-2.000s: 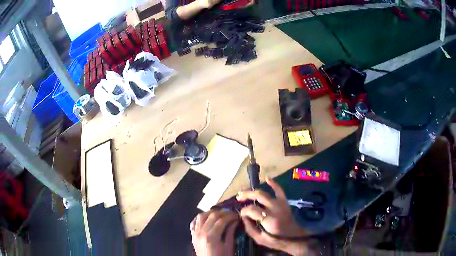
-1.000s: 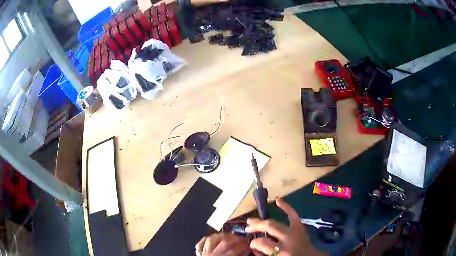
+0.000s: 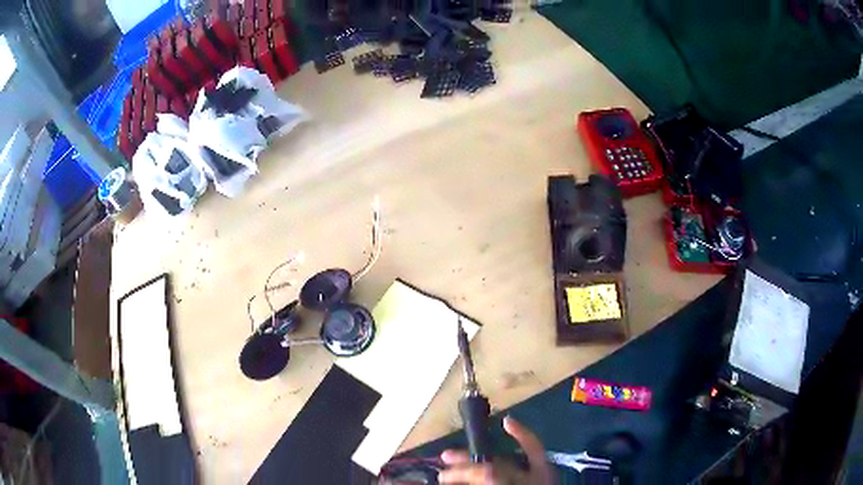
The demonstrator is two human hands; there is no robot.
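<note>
My right hand [image 3: 497,464] is at the bottom edge, partly cut off. It holds the soldering iron [image 3: 473,407] by its black grip, with the bare tip pointing up and away over a cream stepped sheet [image 3: 416,355]. A dark object with a thin red edge [image 3: 412,468] lies just left of this hand, mostly cut off by the bottom edge. My left hand is not in view. Several round speakers [image 3: 346,329] with pale wires lie on the wooden board left of the cream sheet.
The iron stand [image 3: 587,242] with yellow sponge [image 3: 592,302] stands right of centre. Beyond it are a red keypad unit [image 3: 622,152] and an open unit [image 3: 689,237]. A pink tube [image 3: 612,393], scissors [image 3: 579,461] and soldering station [image 3: 748,403] are right. Bagged parts [image 3: 227,133] lie far left.
The view has shifted, and the bench things sit lower in it. My left hand has dropped out of the picture. My right hand shows less but still holds the iron.
</note>
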